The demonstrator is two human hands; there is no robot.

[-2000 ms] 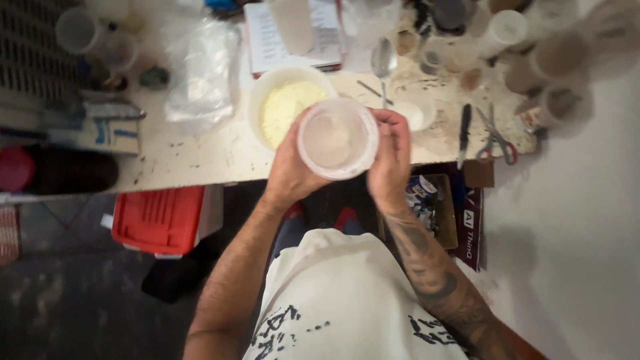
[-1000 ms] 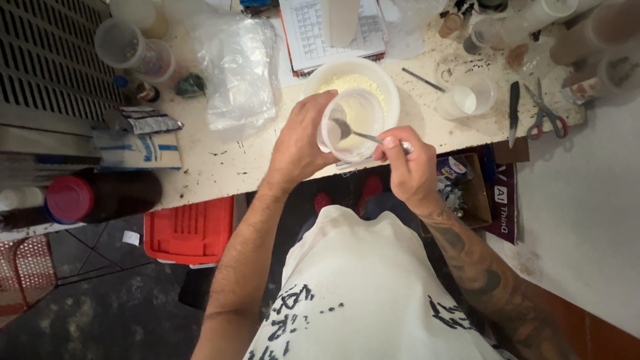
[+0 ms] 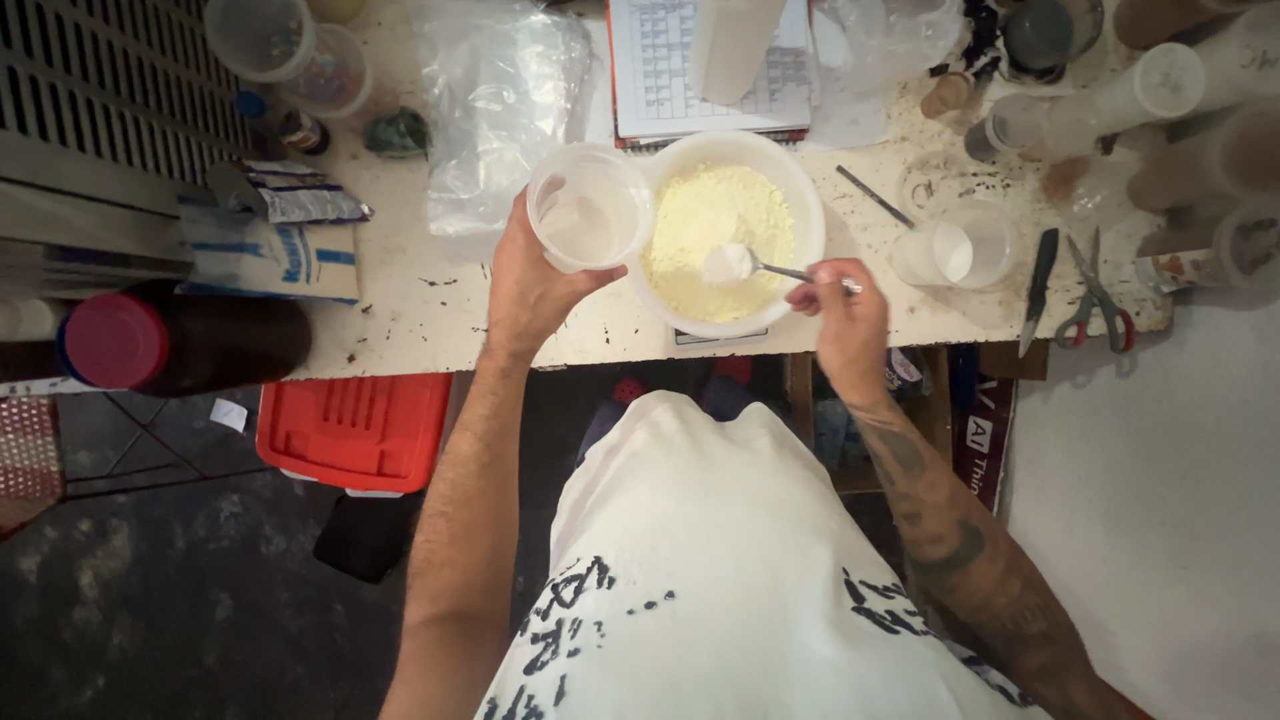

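Observation:
My left hand (image 3: 540, 275) holds a translucent plastic tub (image 3: 590, 207) with some white powder at its bottom, just left of a wide white bowl (image 3: 812, 215). Pale yellow powder (image 3: 725, 215) fills much of the bowl. Between its fingers my right hand (image 3: 842, 315) grips a metal spoon (image 3: 785, 271) by the handle. The spoon's bowl carries a heap of white powder (image 3: 730, 262) and hangs over the yellow powder. Part of a flat device (image 3: 720, 337) shows under the bowl's front edge.
To the right lie a dark thin stick (image 3: 875, 196), a knife (image 3: 1040, 290), scissors (image 3: 1098, 295) and a small white cup (image 3: 940, 252). Plastic bags (image 3: 500, 120) and a printed sheet (image 3: 655, 70) lie behind. A red-lidded jar (image 3: 115, 340) stands left; several containers (image 3: 1170, 80) crowd the back right.
The tub has moved left, off the front of the bowl. My right hand has taken the spoon out of the tub, and it now holds white powder over the bowl. Two seconds ago both hands were at the tub.

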